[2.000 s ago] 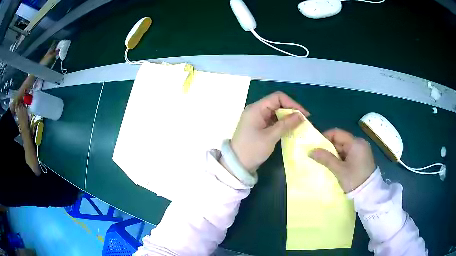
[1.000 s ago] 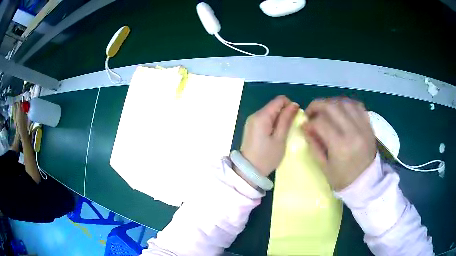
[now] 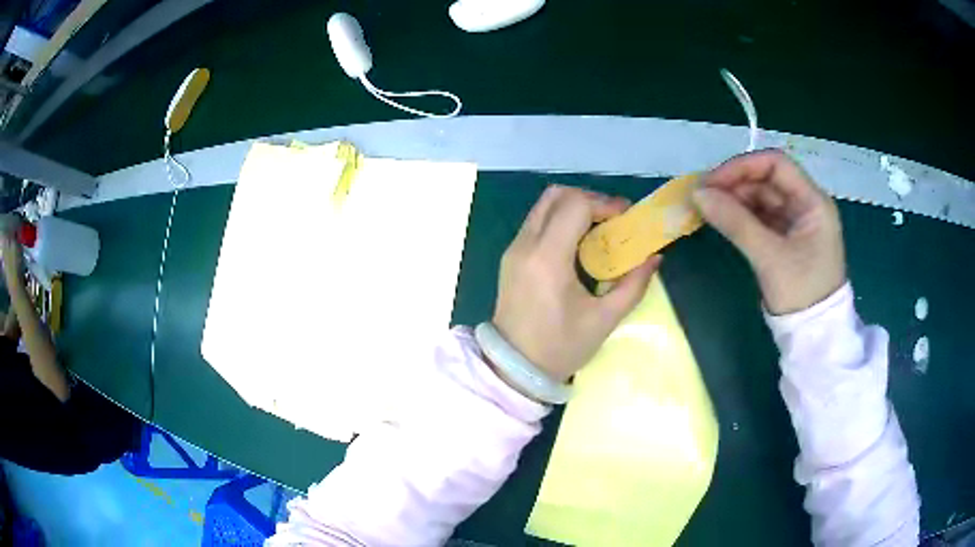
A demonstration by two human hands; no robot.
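Observation:
My left hand holds a handheld product with its yellow-tan face turned up. The yellow sticker sheet hangs below the product under my left fingers and lies over the green table. My right hand has its thumb and fingertips pinched at the product's upper right end. A small pale patch shows on the yellow face by these fingertips, but I cannot tell whether they hold a sticker. A white cord loop stands up beyond my right hand.
A glaring white stack of sheets lies at left against the grey rail. Products with cords lie on the green belt. A white bottle with red cap and a person's arm are far left. White scraps lie at right.
The product that lay at right is now in my left hand, turned yellow face up. The sheet hangs lower, under it. The products on the belt have moved left.

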